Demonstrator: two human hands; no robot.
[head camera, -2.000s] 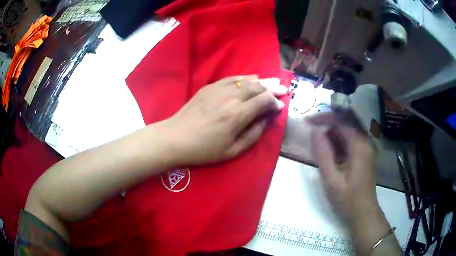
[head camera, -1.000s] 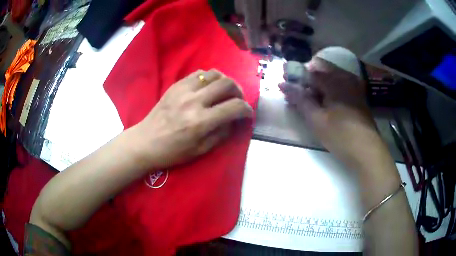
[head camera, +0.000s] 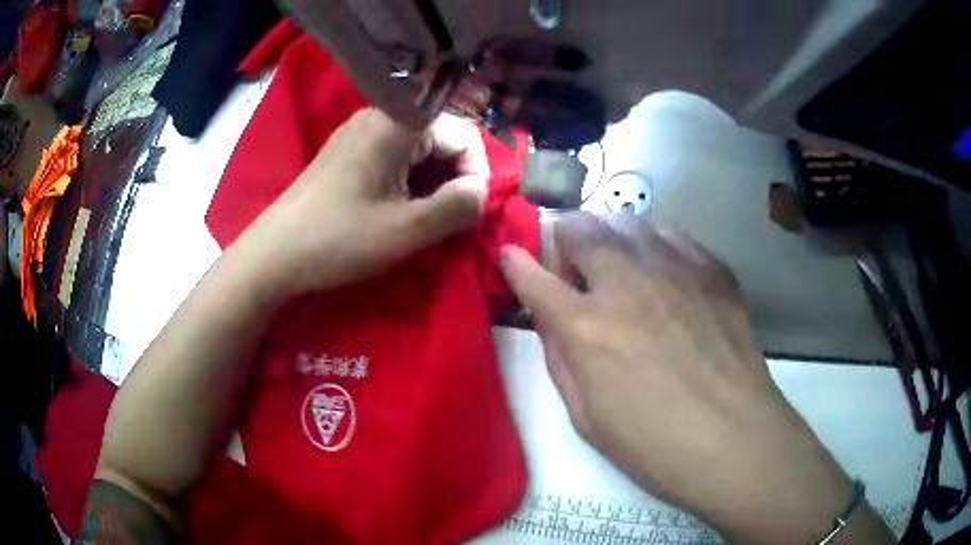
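The red logo panel (head camera: 426, 426) lies over the white table below the sewing machine head, its white emblem and characters at the lower left. My left hand (head camera: 373, 197) pinches the panel's upper part between thumb and fingers, close to the needle area. My right hand (head camera: 639, 309) rests at the panel's right edge, with thumb and fingers on the bunched red cloth just below the pale grey knob (head camera: 555, 179). The needle and presser foot are hidden by the machine head and hands.
The sewing machine head (head camera: 660, 64) overhangs the work. Dark-handled scissors or tweezers (head camera: 905, 341) lie at right. A printed ruler scale (head camera: 607, 522) runs along the front edge. Dark cloth (head camera: 218, 64) lies at the far left, with orange ribbon (head camera: 48, 202) beyond. Red cloth hangs at lower left.
My left hand has moved up toward the needle area and now pinches the cloth. My right hand has come down from the knob onto the panel's edge. The cloth is now bunched there.
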